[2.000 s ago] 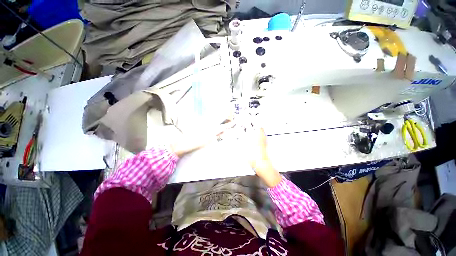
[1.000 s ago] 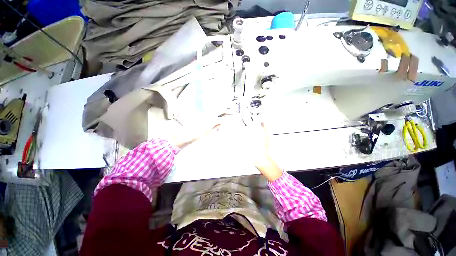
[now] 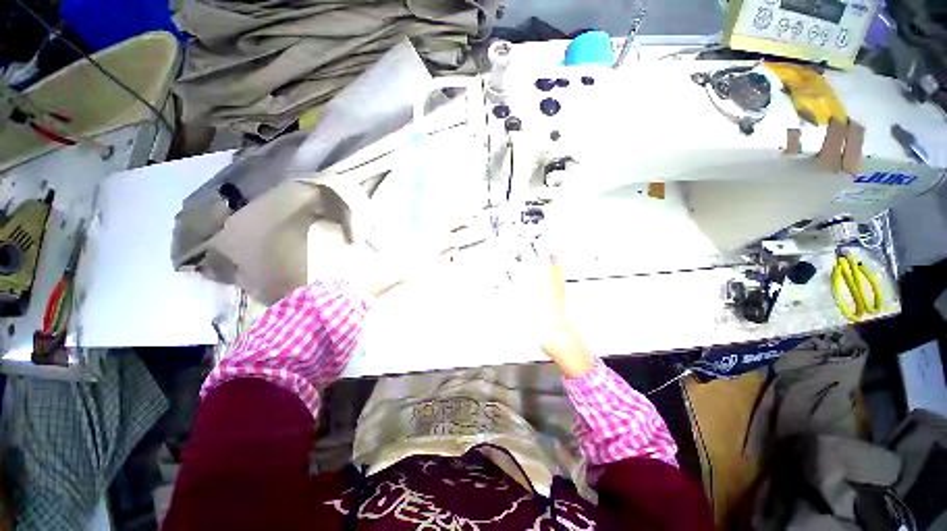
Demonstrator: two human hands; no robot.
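Note:
A grey-beige garment piece [image 3: 272, 223] lies on the white table left of the needle area, its right part washed out by glare. The white sewing machine [image 3: 644, 114] stands to its right. My left hand [image 3: 400, 285] reaches from the left toward the needle area, mostly lost in glare. My right hand [image 3: 559, 316] is just right of the needle area, fingers pointing up the frame, also overexposed. The presser foot area [image 3: 511, 233] lies between the fingertips of both hands. Whether either hand grips anything cannot be told.
Yellow-handled scissors [image 3: 857, 286] and a small black-metal mechanism [image 3: 756, 290] lie at the table's right end. A folded cloth pile [image 3: 322, 62] is behind the table. A control panel [image 3: 802, 25] is at the upper right. Loose grey-brown cloth [image 3: 820, 415] is at the lower right.
My right hand has shifted slightly right. My left hand and sleeve have shifted slightly, with glare hiding the fingers. The garment piece looks nearly unchanged.

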